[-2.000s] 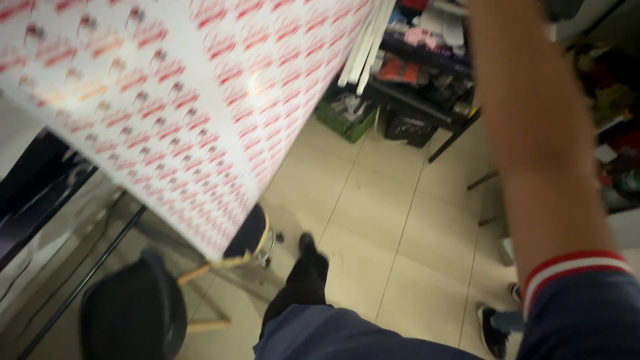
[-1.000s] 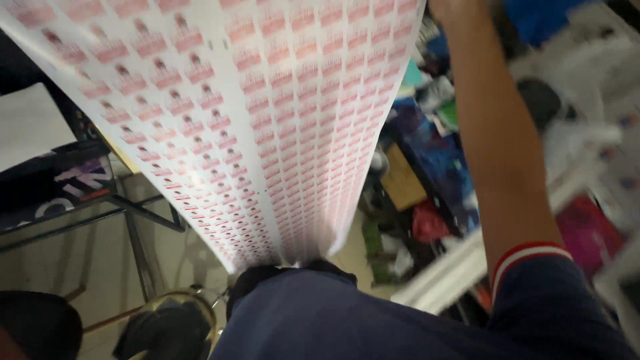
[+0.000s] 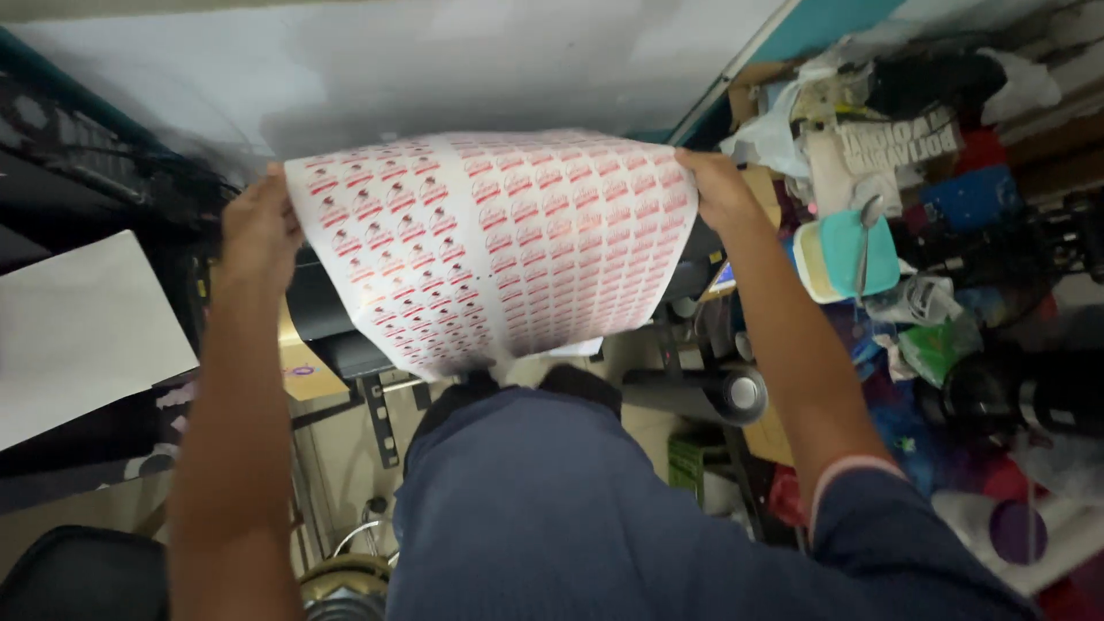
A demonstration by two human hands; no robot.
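Observation:
A large glossy printed sheet [image 3: 535, 241] with rows of red logo prints is stretched between both hands and bows down toward my body. My left hand [image 3: 259, 224] holds its left upper corner. The right upper corner is gripped by my right hand [image 3: 716, 185], its thumb side against the sheet's edge. The sheet hangs in front of a dark wide-format machine [image 3: 332, 302], which it partly hides. Behind the far edge stands a pale panel [image 3: 517, 60]. The fingertips behind the sheet are hidden.
At the left lies a blank white sheet [image 3: 86, 336]. A dark roll [image 3: 690, 392] sits below the machine's right side. The cluttered right side holds a turquoise-lidded container [image 3: 862, 254] with a spoon [image 3: 867, 241] on it, plastic bags and a green crate [image 3: 686, 470]. A black chair [image 3: 82, 573] stands lower left.
The view has turned from the floor and chair to the machine. My left hand has come into view, holding the sheet's left corner. The sheet now bows between both hands.

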